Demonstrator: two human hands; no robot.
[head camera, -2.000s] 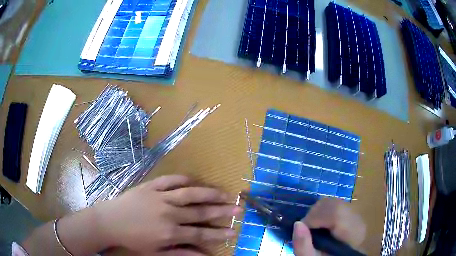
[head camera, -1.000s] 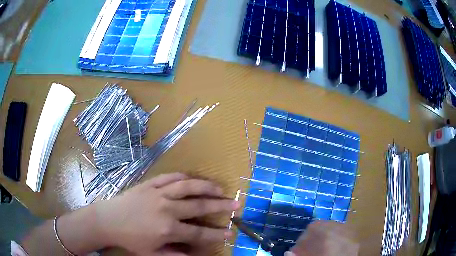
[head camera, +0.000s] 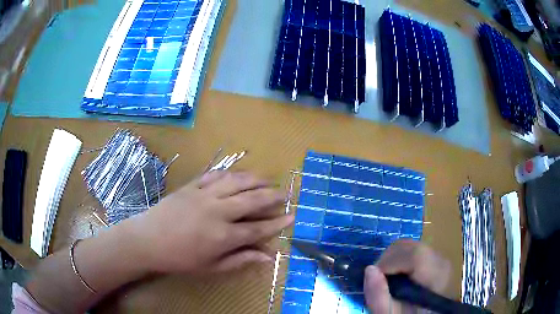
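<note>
The light-blue cell string (head camera: 362, 193) lies in front of me, with wire ends poking out at its sides. Thin bus ribbon (head camera: 276, 279) runs along its left edge. My left hand (head camera: 215, 227) lies palm down left of the string, fingers spread, fingertips at the ribbon by the edge; whether they press it is unclear. My right hand (head camera: 408, 273) is shut on the black soldering iron (head camera: 430, 298), over the lower part of the string. The iron's dark tip points left to the string's left edge, near my left fingers. The string's bottom is cut off by the picture edge.
Short ribbon pieces (head camera: 126, 175), white strips (head camera: 54, 190) and a black bar (head camera: 13, 195) lie left. Finished strings (head camera: 150, 55) are upper left. Dark cell stacks (head camera: 319, 52) stand at the back. Long ribbon pieces (head camera: 478, 245), white strips (head camera: 511, 245) and a small bottle (head camera: 535, 167) are right.
My left hand has moved up along the string's left edge and now covers part of the ribbon heap. The ribbon beside the upper edge lies closer to it. The iron tip has moved up the edge.
</note>
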